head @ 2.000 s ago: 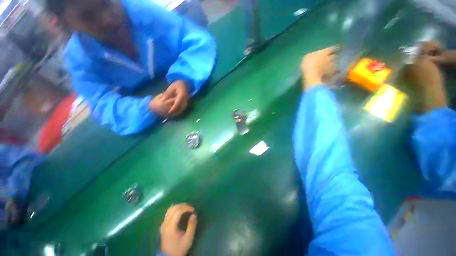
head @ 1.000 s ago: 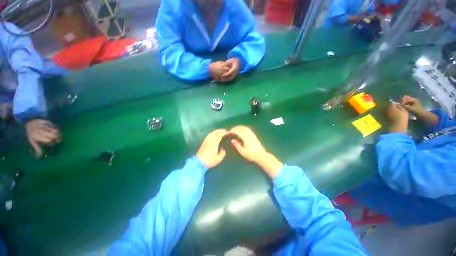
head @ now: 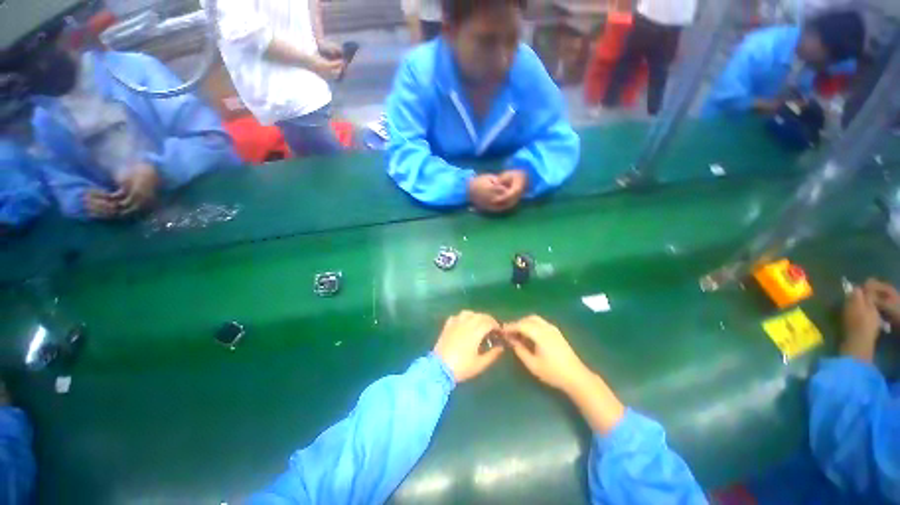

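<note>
My left hand (head: 470, 345) and my right hand (head: 545, 352) meet at the fingertips just above the green conveyor belt (head: 434, 444). My left hand is closed around a small dark unit (head: 490, 341), mostly hidden between its fingers. My right fingertips touch it or pinch something tiny at its edge; which of these I cannot tell. Beyond my hands, a silvery unit (head: 447, 258) and a black upright unit (head: 522, 268) stand on the belt. Another silvery unit (head: 328, 283) and a dark squarish unit (head: 230, 333) lie to the left.
A white slip (head: 596, 303) lies right of my hands. A yellow-orange stop box (head: 783, 283) with a red knob and a yellow label (head: 791, 333) are at the right. A person sits opposite with hands together. Other people sit left and right. A metal post rises at the back.
My left hand, apart from the right two seconds ago, has come together with it. The view has turned and levelled; my hands stay together since one second ago.
</note>
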